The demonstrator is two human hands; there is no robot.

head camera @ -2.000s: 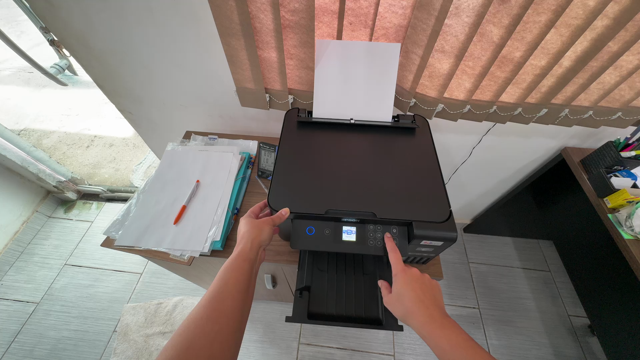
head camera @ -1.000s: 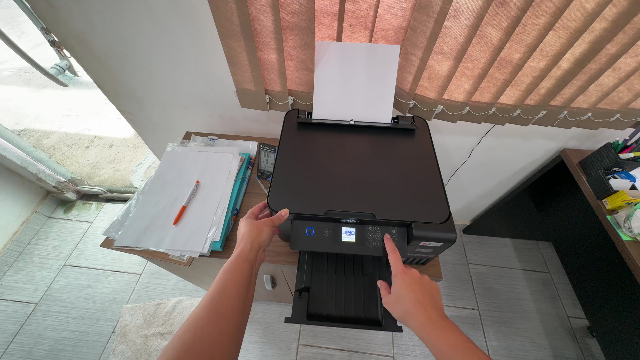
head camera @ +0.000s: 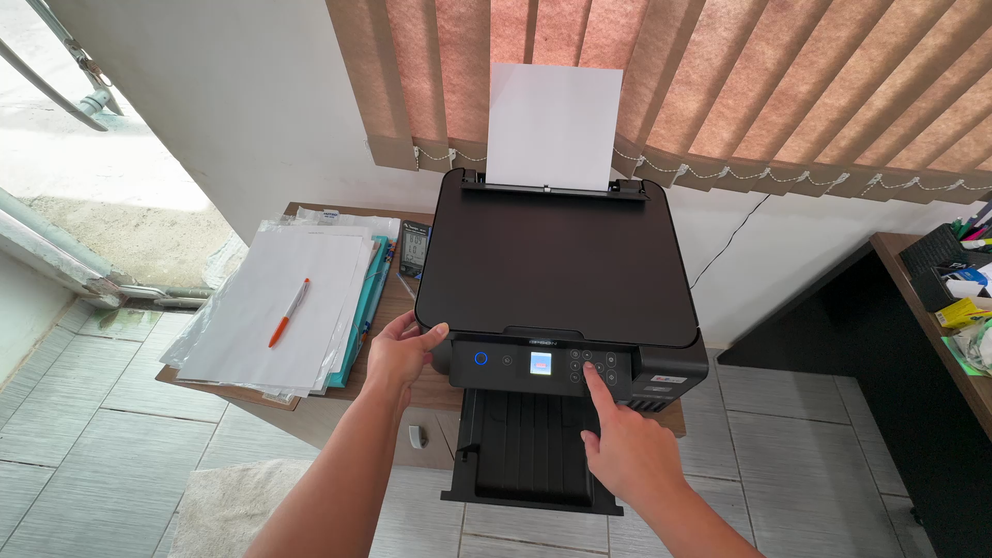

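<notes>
A black Epson printer [head camera: 558,263] stands on a small wooden table, its lid down and its small screen [head camera: 541,363] lit. White paper [head camera: 553,128] stands upright in the rear feeder. Below the control panel the black output tray [head camera: 533,449] is pulled out. My left hand [head camera: 399,356] rests at the printer's front left corner, thumb on the lid's edge and the other fingers partly hidden beside it. The extended index finger of my right hand [head camera: 632,442] is on the panel's button pad, right of the screen; the other fingers are curled. It holds nothing.
Left of the printer lie sheets of paper [head camera: 271,302] with an orange and white pen [head camera: 289,313], teal folders [head camera: 361,318] and a device with a display [head camera: 415,248]. Vertical blinds [head camera: 736,93] hang behind. At right stands a dark desk [head camera: 891,256] with a black organizer [head camera: 930,260].
The right index finger has moved left on the button pad, nearer the screen. The screen's picture has changed. The left hand has stayed at the printer's corner.
</notes>
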